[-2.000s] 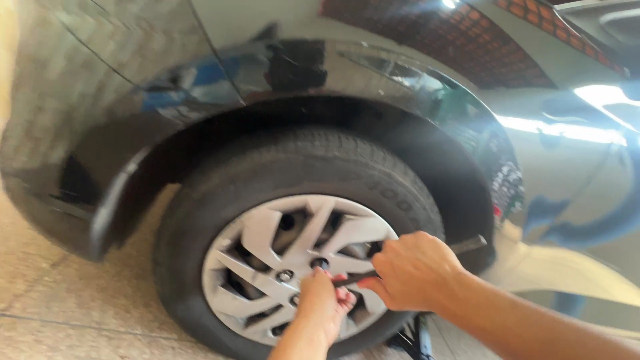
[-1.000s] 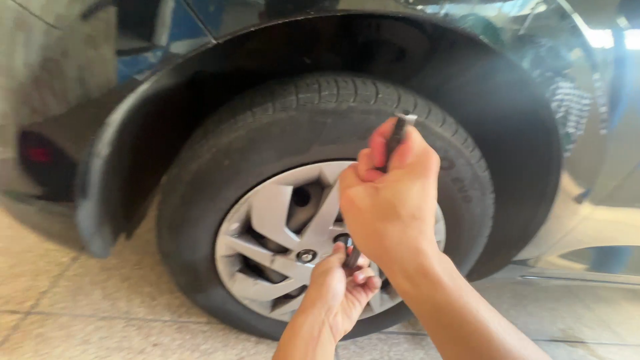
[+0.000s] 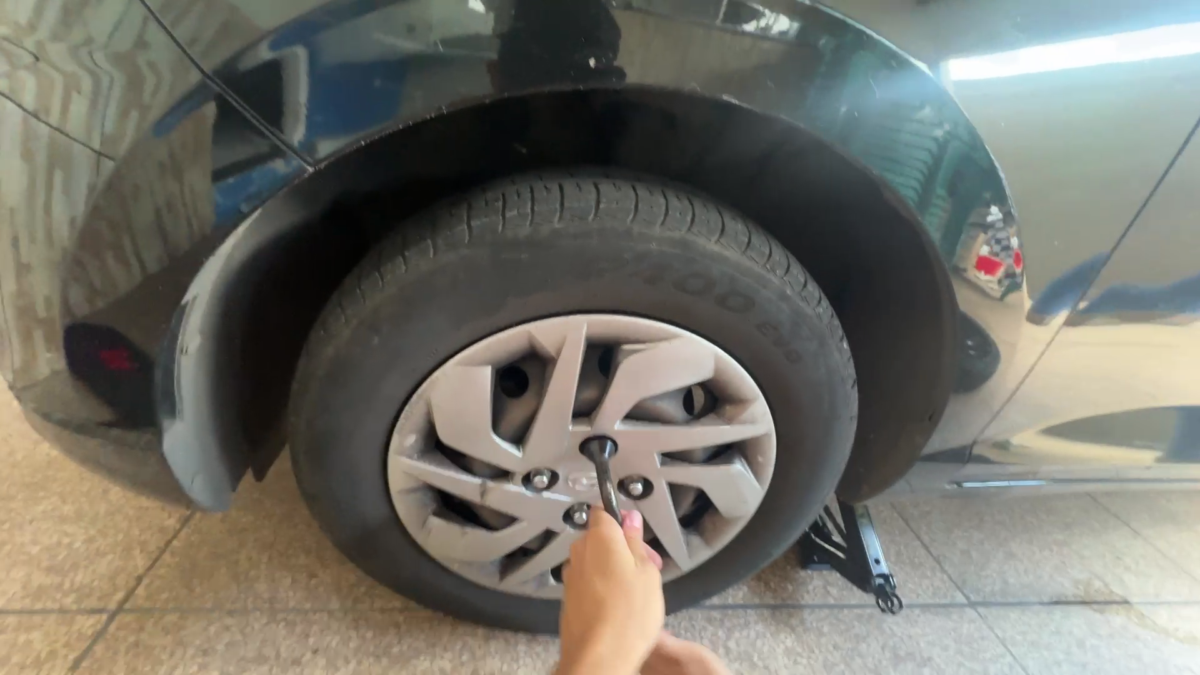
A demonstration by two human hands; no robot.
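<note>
A black lug wrench [image 3: 606,478] has its socket end at the upper lug hole of the silver wheel cover [image 3: 450,403]. Its handle runs down toward me, and my left hand [image 3: 614,586] is closed around it, thumb on the right side. Partly behind that hand, at the bottom edge, my right hand [image 3: 682,656] shows only in part; its fingers and grip are mostly hidden. Wheel nuts show at the left [image 3: 539,480], right [image 3: 636,487] and bottom [image 3: 578,515] holes. The wheel cover sits inside a black tire [image 3: 347,412].
The dark car fender [image 3: 394,75] arches over the tire, with a mud flap [image 3: 192,412] at its left. A black jack [image 3: 858,553] stands under the car, right of the tire, on the tiled floor [image 3: 234,581].
My right hand has come down from the raised wrench handle to low beside my left. The handle now points downward. My left hand has moved lower, off the hub area.
</note>
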